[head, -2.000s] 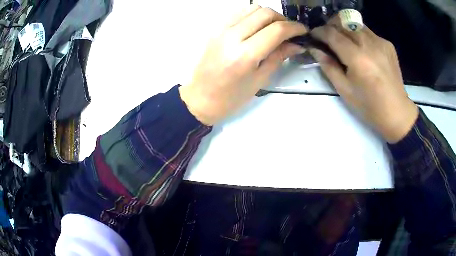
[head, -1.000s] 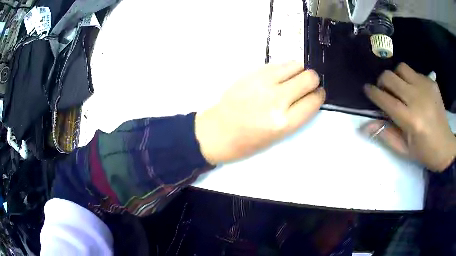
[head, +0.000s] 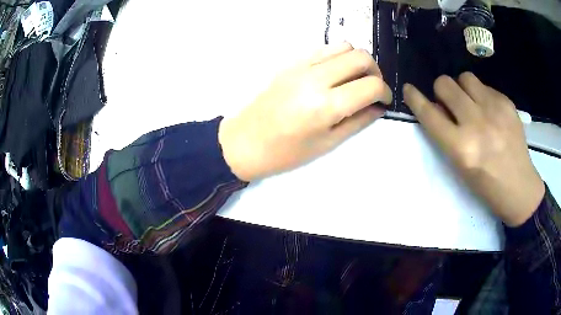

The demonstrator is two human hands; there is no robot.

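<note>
A black cloth panel (head: 430, 61) lies flat under the sewing machine's presser foot (head: 400, 23), with a pale stitch line running from the foot towards me. My left hand (head: 307, 114) is at the panel's near left corner, with thumb and index fingertip together on its edge. My right hand (head: 483, 138) lies at the panel's near edge, fingers apart, with the index fingertip on the cloth just right of the stitch line. The needle tip is too small to make out.
A cream ribbed roller (head: 478, 42) hangs from the machine head, right of the foot. Dark garment pieces (head: 83, 80) with pale edges and a white label are piled at the left. The white table's near edge (head: 369, 245) runs above my lap.
Two seconds ago both hands met at the foot over a dark piece; now they are apart on the flat panel. Since one second ago my right hand has moved left to the stitch line.
</note>
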